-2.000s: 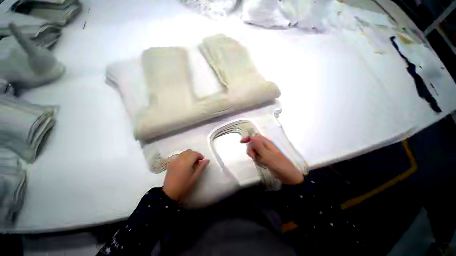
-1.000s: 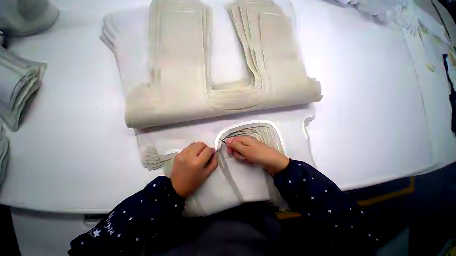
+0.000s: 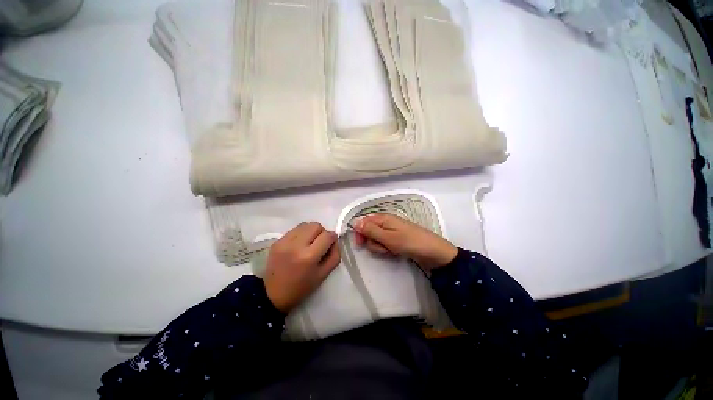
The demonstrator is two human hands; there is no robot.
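A stack of cream garment panels (image 3: 391,295) lies at the table's near edge. White tape (image 3: 396,193) borders its U-shaped neckline. The folded-back part (image 3: 289,160) lies beyond it as a thick beige roll with two straps. My left hand (image 3: 302,264) pinches the panel edge at the left side of the neckline. My right hand (image 3: 403,241) is inside the curve, its fingers closed around a small, mostly hidden tool whose thin tip (image 3: 351,226) points at the taped edge. The fingertips of both hands are close together.
The white table (image 3: 578,180) curves around the work. A greyish cut-piece bundle (image 3: 23,117) lies at the left, another at the top left corner. White crumpled material (image 3: 598,19) lies at the far right, and a dark ragged strip (image 3: 697,168) near the right edge.
The view has moved closer since two seconds ago. My right hand has moved left across the neckline opening to its taped left edge, and my left hand has come to the same edge.
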